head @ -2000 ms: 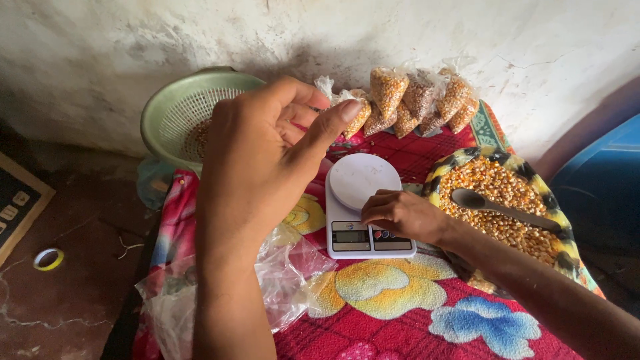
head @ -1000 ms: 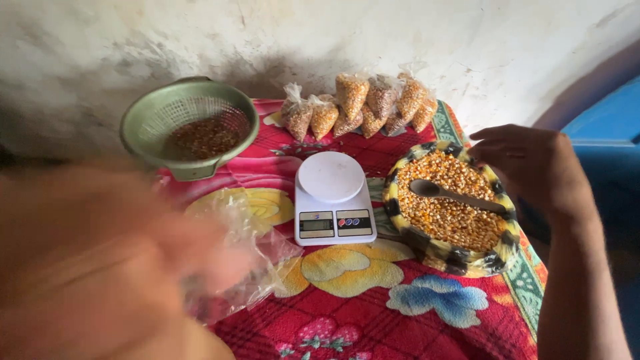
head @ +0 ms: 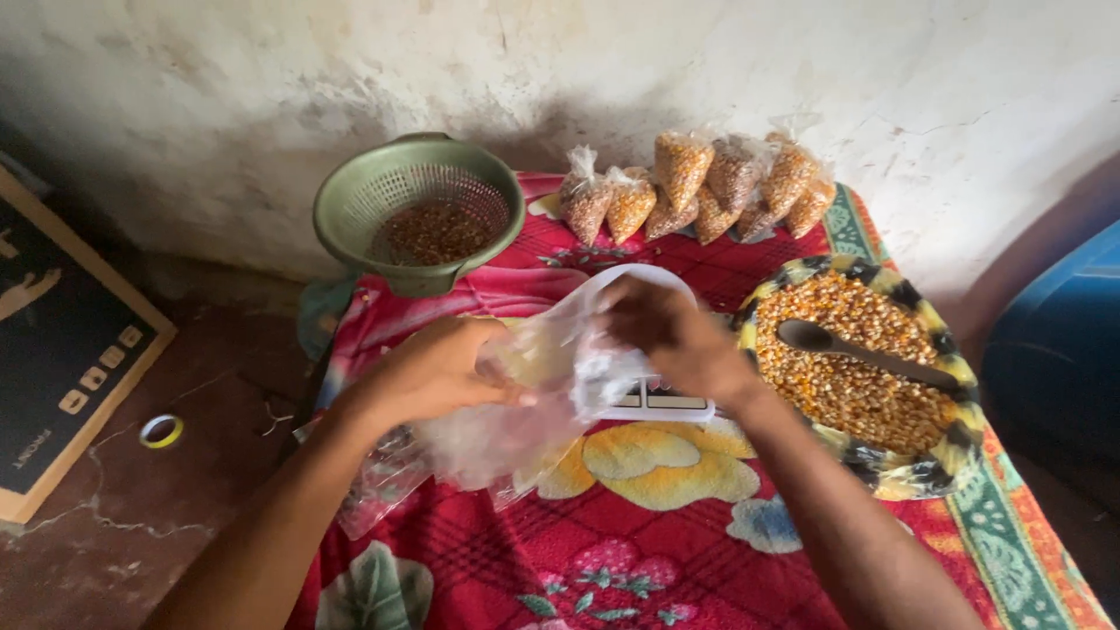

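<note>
My left hand point(head: 446, 367) grips one side of a clear plastic bag point(head: 542, 394), held up in front of the kitchen scale point(head: 682, 407). Blurred, my right hand point(head: 669, 332) pinches the bag's other side, over the scale's round plate. The bag and both hands hide much of the scale. More clear bags point(head: 385, 481) lie on the cloth below my left forearm. Right of my right hand is a basin of corn kernels point(head: 857, 420) with a black and yellow patterned rim, and a dark spoon point(head: 862, 354) rests on the kernels.
A green colander point(head: 337, 206) holding reddish-brown grains stands at the back left. Several filled plastic bags point(head: 682, 171) line the wall side of the floral cloth point(head: 612, 534). A roll of tape point(head: 161, 431) and a box point(head: 61, 350) are on the left; a blue container point(head: 1059, 341) is at right.
My right hand has come from beside the corn basin to the bag over the scale. My left hand, blurred at lower left a second ago, now grips the bag, which is lifted off the cloth.
</note>
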